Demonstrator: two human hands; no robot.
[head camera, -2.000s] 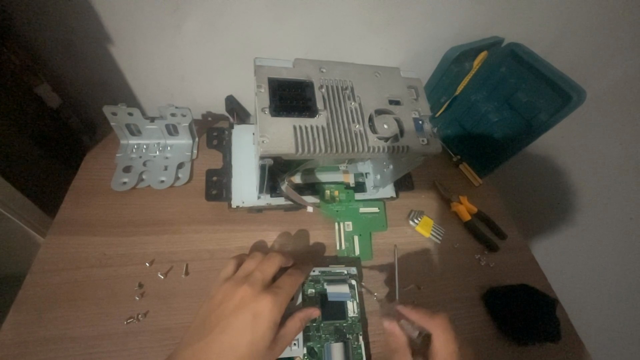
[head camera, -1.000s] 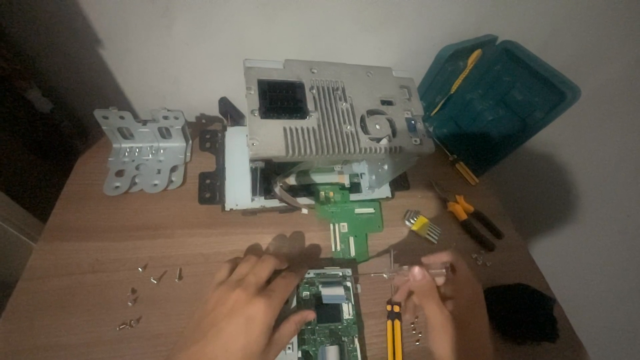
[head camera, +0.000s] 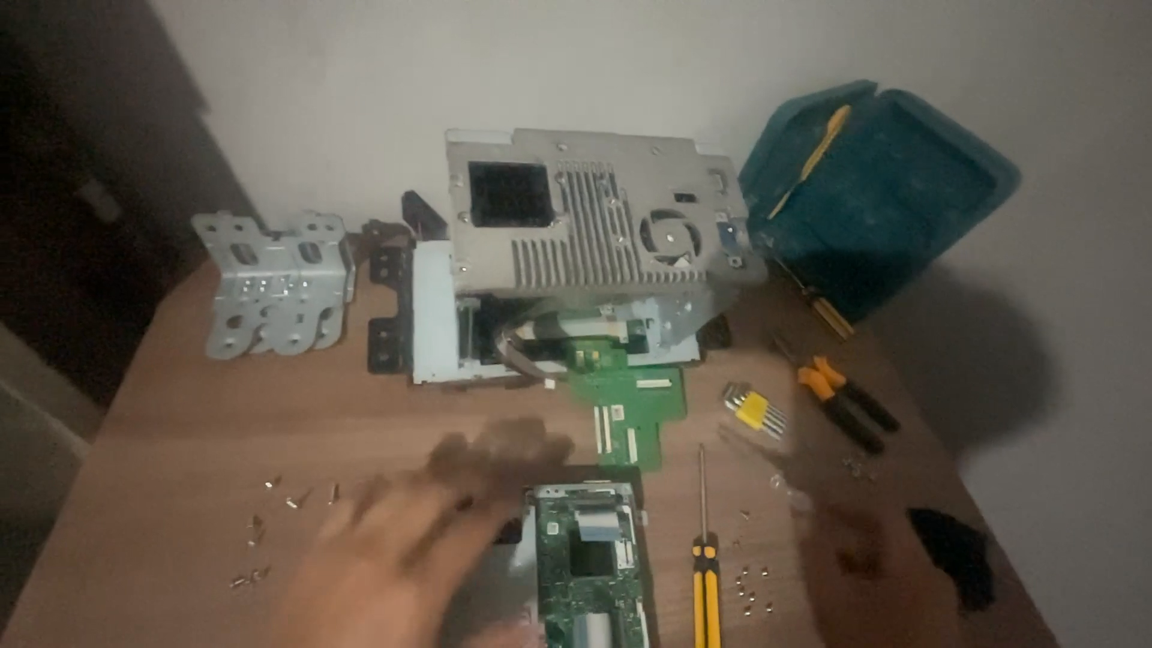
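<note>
A green circuit board (head camera: 585, 562) in a metal frame lies at the bottom centre. My left hand (head camera: 387, 558), strongly blurred, is over and beside its left side; whether it grips the frame is unclear. At the lower right my right hand (head camera: 855, 558) is only a dark blur, partly over a black cloth (head camera: 963, 562); its fingers and anything in them cannot be made out. Between the board and that blur lies a yellow and black screwdriver (head camera: 706, 576). Behind, a vented metal cover (head camera: 594, 261) leans on an open chassis (head camera: 432, 315), with another green circuit board (head camera: 648, 414) extending forward.
A metal bracket (head camera: 279, 288) stands at the left. Loose screws (head camera: 292, 502) lie left of my left hand, others (head camera: 747, 594) beside the screwdriver. A hex key set (head camera: 754, 409), orange-black pliers (head camera: 841, 396) and a teal case (head camera: 882, 189) are at the right.
My right hand has moved right, away from the board and the yellow screwdriver. My left hand, earlier resting along the board's left side, is now blurred and somewhat farther left.
</note>
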